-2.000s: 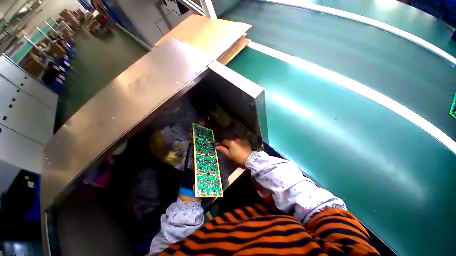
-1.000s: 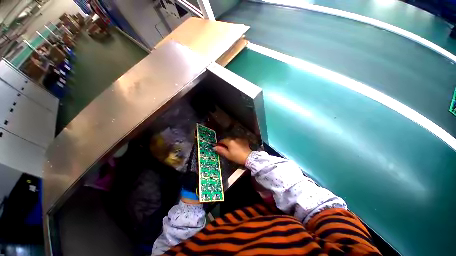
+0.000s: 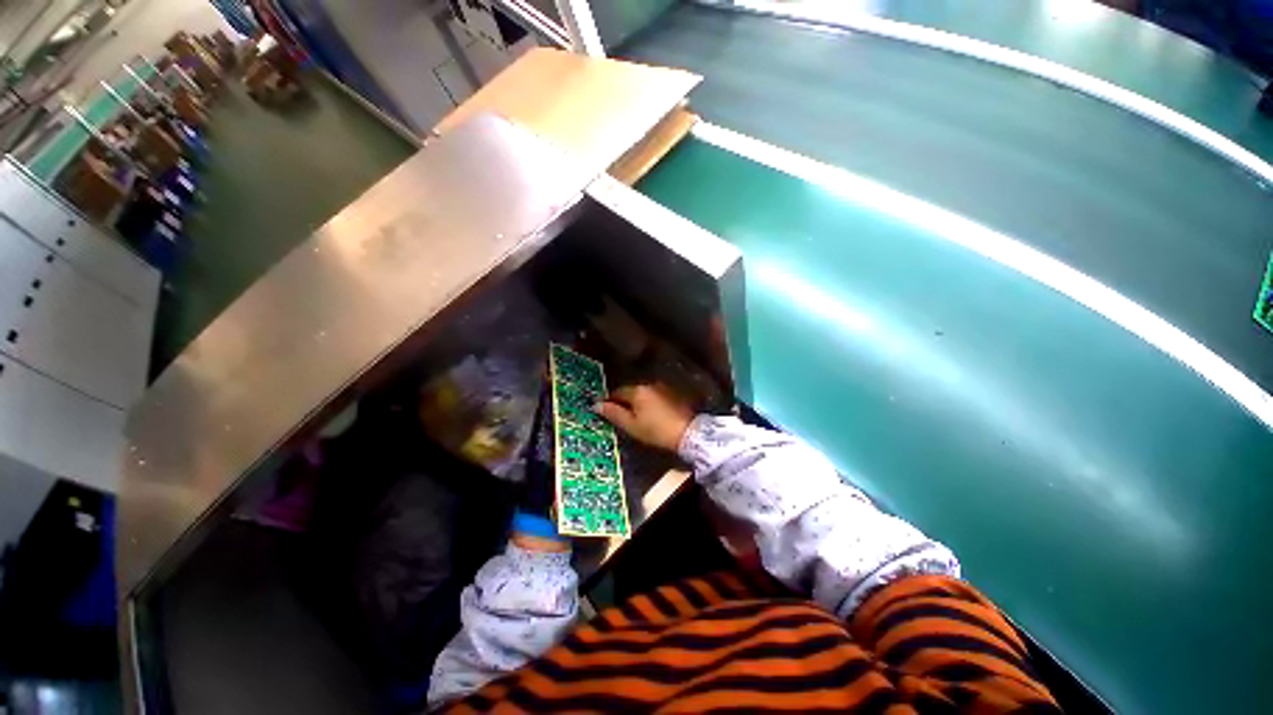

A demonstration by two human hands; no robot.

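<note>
A long narrow green PCB panel [image 3: 589, 454] with pale yellow edges is held tilted over the open metal-sided box. My left hand [image 3: 536, 482], dark-covered with a blue band at the wrist, is under the panel's left side and holds it; its fingers are mostly hidden. My right hand [image 3: 649, 415] is bare and closed at the panel's right edge, fingertips over the board. Whether it holds a small tool cannot be made out.
The box's metal rim [image 3: 356, 245] curves around the left, with a metal side plate [image 3: 670, 245] beyond my right hand. Crumpled bags [image 3: 482, 405] lie inside. Cardboard sheets [image 3: 579, 105] lie beyond. A green conveyor [image 3: 907, 335] runs on the right, with another board [image 3: 1265, 300] at its edge.
The panel has shifted slightly right since the oldest frame, and its near end has moved up a little since one second ago. My right hand stays at its right edge.
</note>
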